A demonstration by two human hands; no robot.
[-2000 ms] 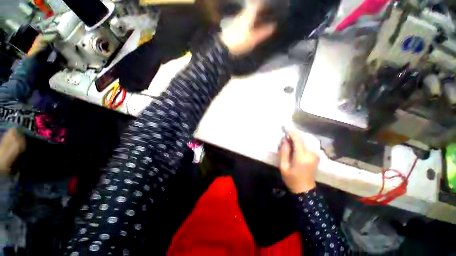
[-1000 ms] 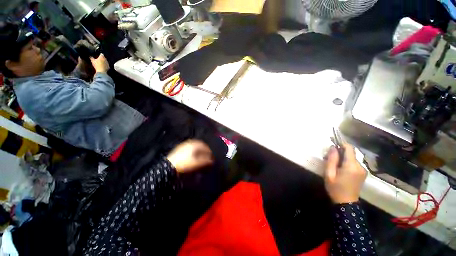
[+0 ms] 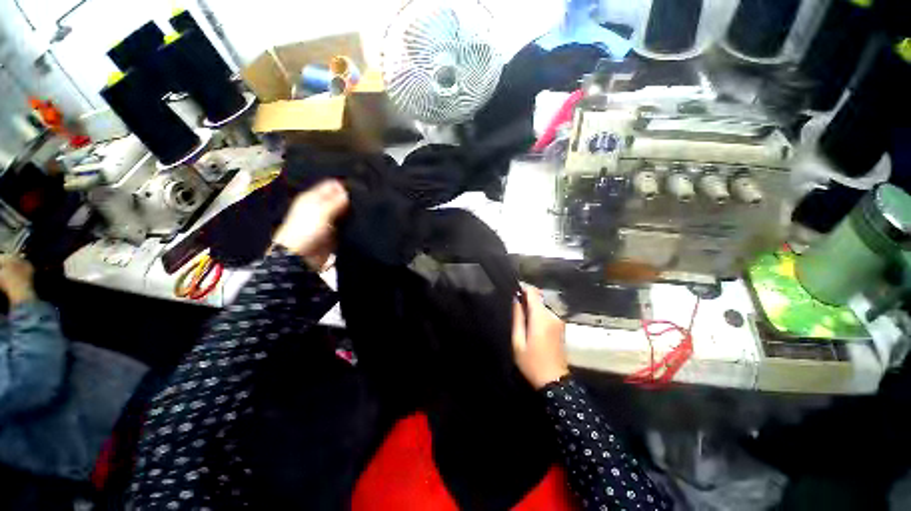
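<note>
A black garment piece [image 3: 440, 329] hangs between my hands, over the table edge and down to the red cloth [image 3: 405, 469] on my lap. My left hand [image 3: 315, 222] grips its upper left part. My right hand [image 3: 540, 337] is at its right edge, with a small dark tip, perhaps of the snips, showing at the fingers; how it holds the cloth is partly hidden. The cream-white overlock machine [image 3: 679, 190] stands to the right of the cloth, its dark needle area [image 3: 597, 225] facing it. More black cloth [image 3: 440, 170] lies heaped behind.
Orange-handled scissors [image 3: 199, 277] lie at the left table edge. Red cord [image 3: 664, 351] lies at the right edge. A green flask [image 3: 859, 245] stands on a green mat [image 3: 799, 299]. A white fan [image 3: 445, 65] and open cardboard box [image 3: 300, 112] are behind. A person's denim sleeve [image 3: 35, 349] is far left.
My left hand has moved from the lap area up over the table and now holds a black garment piece. The cloth now hangs beside my right hand. The view has turned right.
</note>
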